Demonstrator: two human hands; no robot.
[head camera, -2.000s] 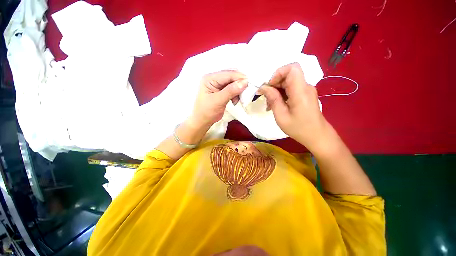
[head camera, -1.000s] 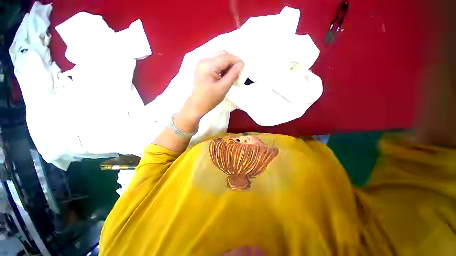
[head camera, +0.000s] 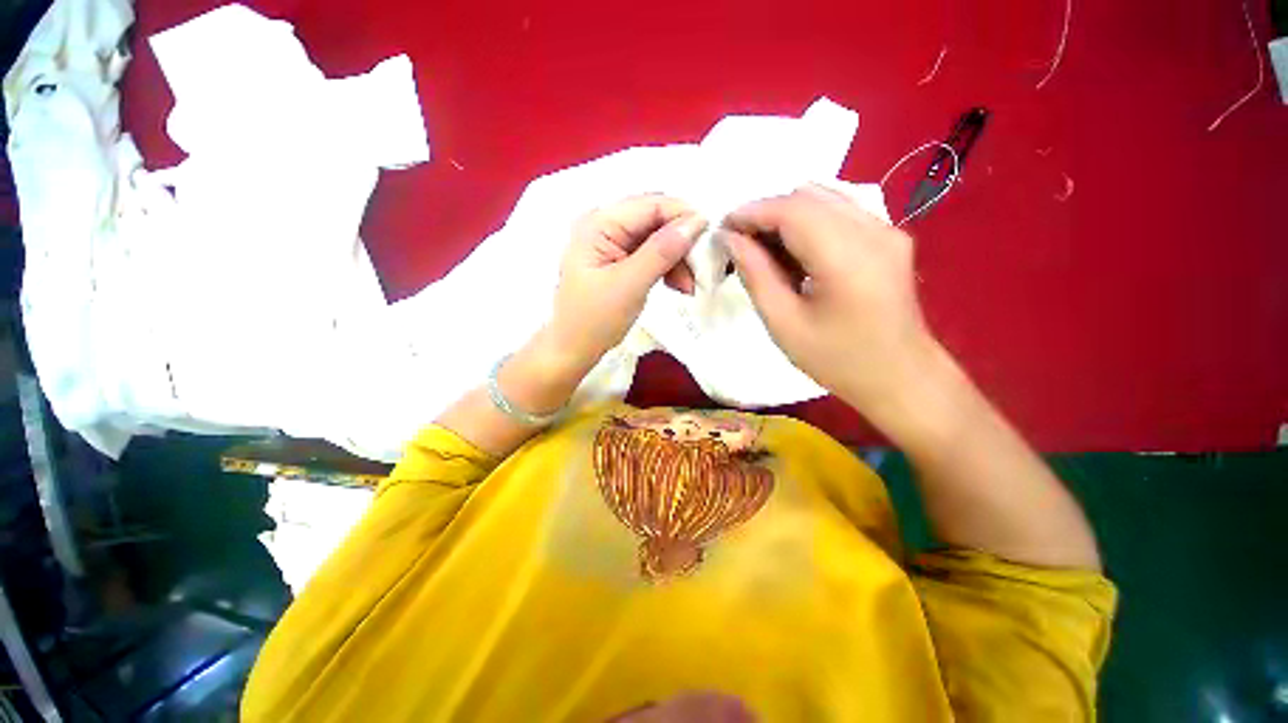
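Note:
A white garment (head camera: 622, 177) lies under both hands and reaches over the table's near edge. My left hand (head camera: 622, 269) pinches a fold of it between thumb and fingertips. My right hand (head camera: 826, 283) is close beside, its thumb and fingertips pinched together at the same fold; a needle between them cannot be made out. A loop of white sewing thread (head camera: 956, 167) shows to the right of the garment, by the thread snips (head camera: 946, 165), which lie on the red table.
More white garments (head camera: 254, 269) are heaped on the left. The red table (head camera: 1102, 311) has loose thread ends (head camera: 1059, 50) at the far right. A yellow marked strip (head camera: 304, 470) shows at the left near edge. A white item (head camera: 1280, 68) is cut off at the right border.
My right hand went out of the work area to the right and is now back at the fold. The thread loop has shifted away from me and lies by the snips. My left hand kept its pinch.

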